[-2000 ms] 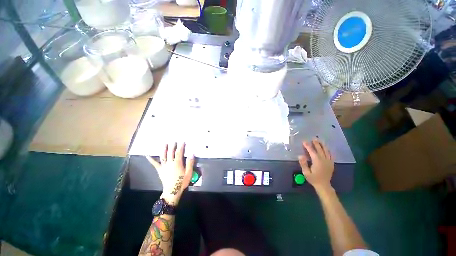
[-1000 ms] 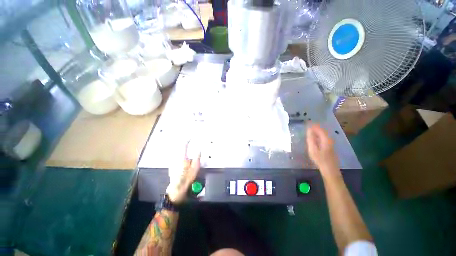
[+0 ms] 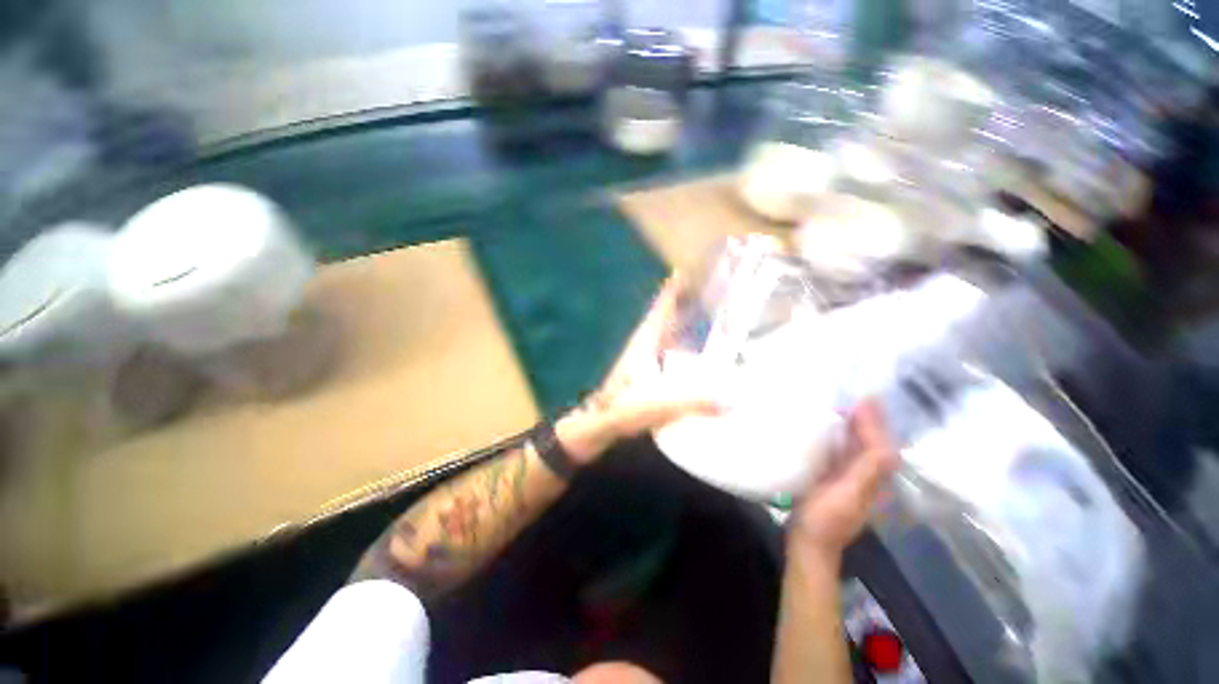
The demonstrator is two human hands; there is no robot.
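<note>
My left hand (image 3: 642, 388) and my right hand (image 3: 845, 492) hold a white-and-clear plastic body (image 3: 755, 434) between them, at the left front of the machine. Its white bowl-like part is low and its clear part (image 3: 749, 287) points up and away. My left hand is on its left side, my right hand on its right side. The silver machine base plate (image 3: 956, 515) lies to the right with crinkled plastic film (image 3: 1056, 494) on it. The red emergency stop (image 3: 884, 651) shows at the bottom right. The picture is blurred.
White housings (image 3: 214, 267) stand on a cardboard sheet (image 3: 388, 361) at the left. A green bench strip (image 3: 535, 294) runs between the cardboard sheets. Several white-and-clear bodies (image 3: 856, 230) stand beyond my hands. Another clear body (image 3: 644, 114) stands farther back.
The view has swung left. Both hands have left the front panel and machine plate and now hold the white-and-clear body. White housings on the left cardboard have come into view; the fan is out.
</note>
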